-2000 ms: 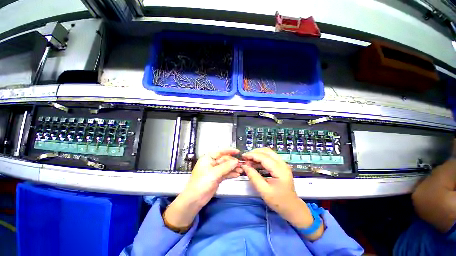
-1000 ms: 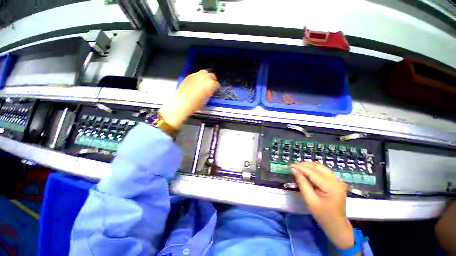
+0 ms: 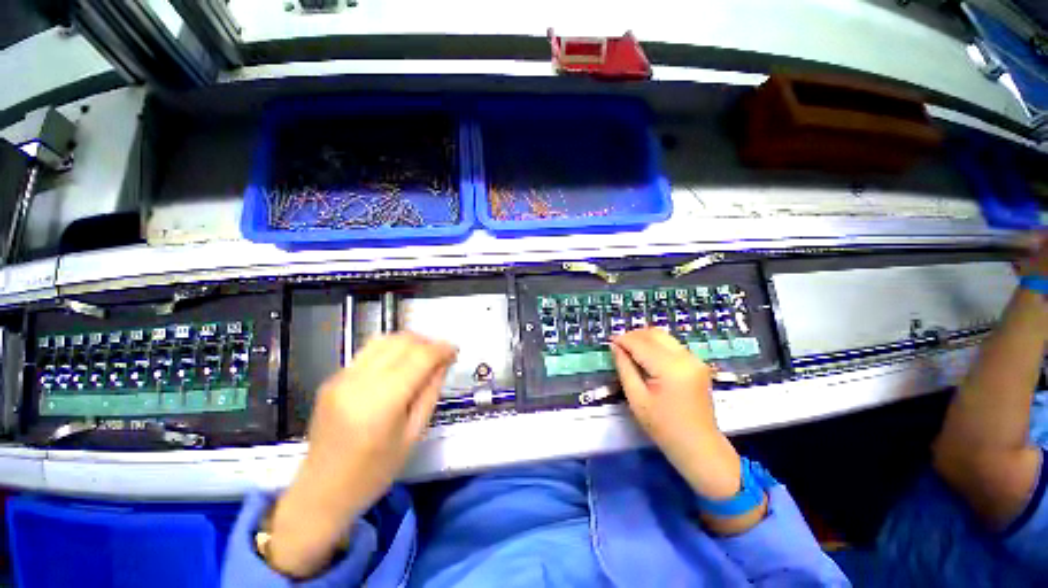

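A green circuit board panel (image 3: pixel 582 363) with rows of small black and white parts sits in a black pallet (image 3: pixel 531 385) on the conveyor. My right hand (image 3: pixel 672 396), with a blue wrist strap, is over the panel's front edge, thumb and fingertips pinched together at the board. My left hand (image 3: pixel 374 419) is in front of the gap left of this pallet, thumb and fingers pinched together. Whether either hand holds a tiny component is too small to tell. A second green panel (image 3: pixel 144 400) lies in another black pallet at the left.
Behind the conveyor are a left blue bin (image 3: pixel 351 234) of silvery-leaded parts and a right blue bin (image 3: pixel 575 224) with orange-red parts. A red holder (image 3: pixel 600 54) and a brown-red box (image 3: pixel 845 124) stand behind. Another person's arm (image 3: pixel 998 396) is at right. A blue tote (image 3: pixel 115 546) is below left.
My left hand has come back from the left bin to the front of the conveyor. My right hand stays at the right panel. The camera view has shifted.
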